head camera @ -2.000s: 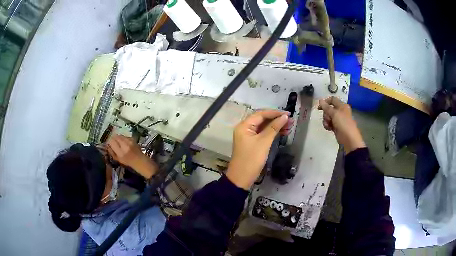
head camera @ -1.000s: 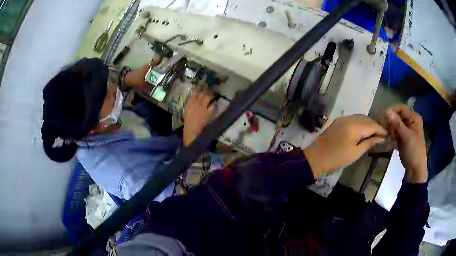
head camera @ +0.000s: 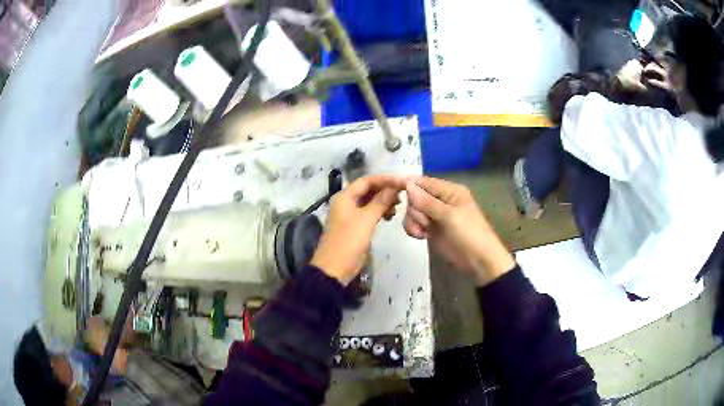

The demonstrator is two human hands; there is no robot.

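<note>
My left hand and my right hand meet over the right end of the machine table. The thumbs and forefingers of both hands are pinched together, with the fingertips touching or nearly so. Anything between the fingertips is too fine to make out. The cream sewing machine lies to the left, its dark handwheel just beside my left hand. Small silvery bobbins sit in a dark tray at the table's near edge.
White thread cones stand behind the machine. A tan pole rises from the table's back corner. A black cable crosses the view at left. A co-worker's head is at lower left. Another person in white sits at right, by a white table.
The view has swung right and up from the co-worker. My hands, apart two seconds ago and together off the table's right side one second ago, are now together over its right end.
</note>
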